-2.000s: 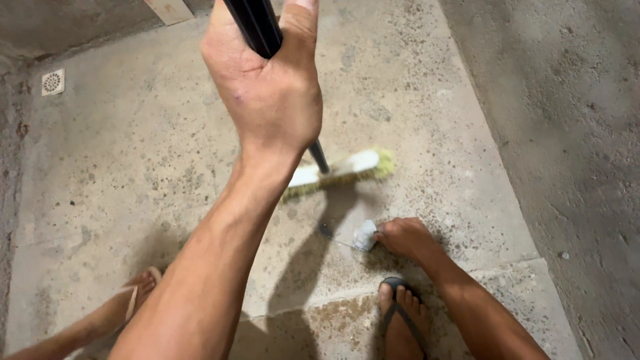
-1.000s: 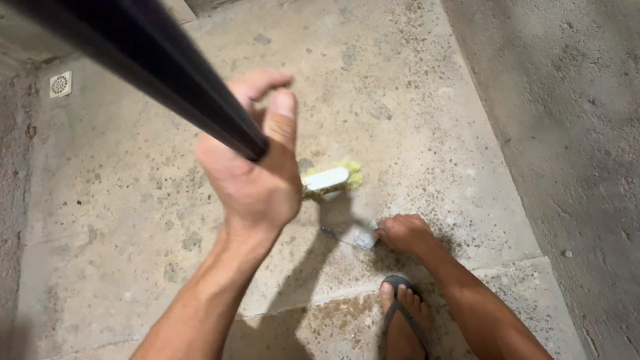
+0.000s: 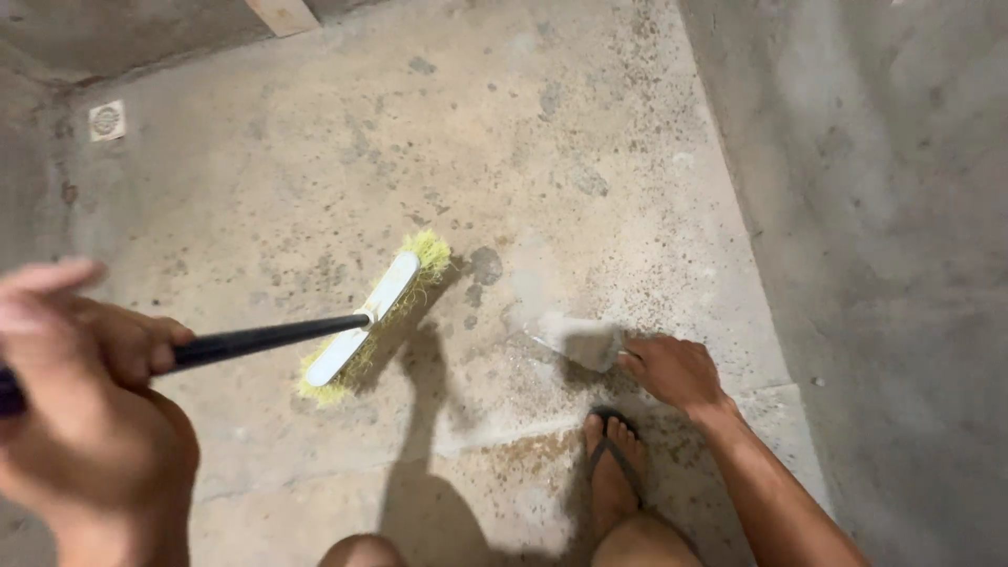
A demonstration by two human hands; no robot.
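Note:
At the left, my left hand (image 3: pixel 102 394) grips the black handle (image 3: pixel 252 342) of a push broom. The broom's white head (image 3: pixel 372 319) with yellow-green bristles stands slanted over the concrete floor, left of the middle. Low at the right, my right hand (image 3: pixel 673 370) is closed on the near end of a whitish, partly see-through dustpan or scoop (image 3: pixel 583 339), which lies at the floor. Its exact shape is blurred. A gap of floor lies between the broom head and this pan.
Stained concrete floor (image 3: pixel 315 157) bears scattered dark grit. A square floor drain (image 3: pixel 107 120) sits at the upper left, a pale board (image 3: pixel 282 16) at the top. A rough wall (image 3: pixel 882 236) rises on the right. My foot in a black flip-flop (image 3: pixel 614 465) is below the pan.
My left hand has moved left with the broom handle, and the broom head has moved left and turned to a steeper slant. My right hand keeps hold of the pan near the same foot.

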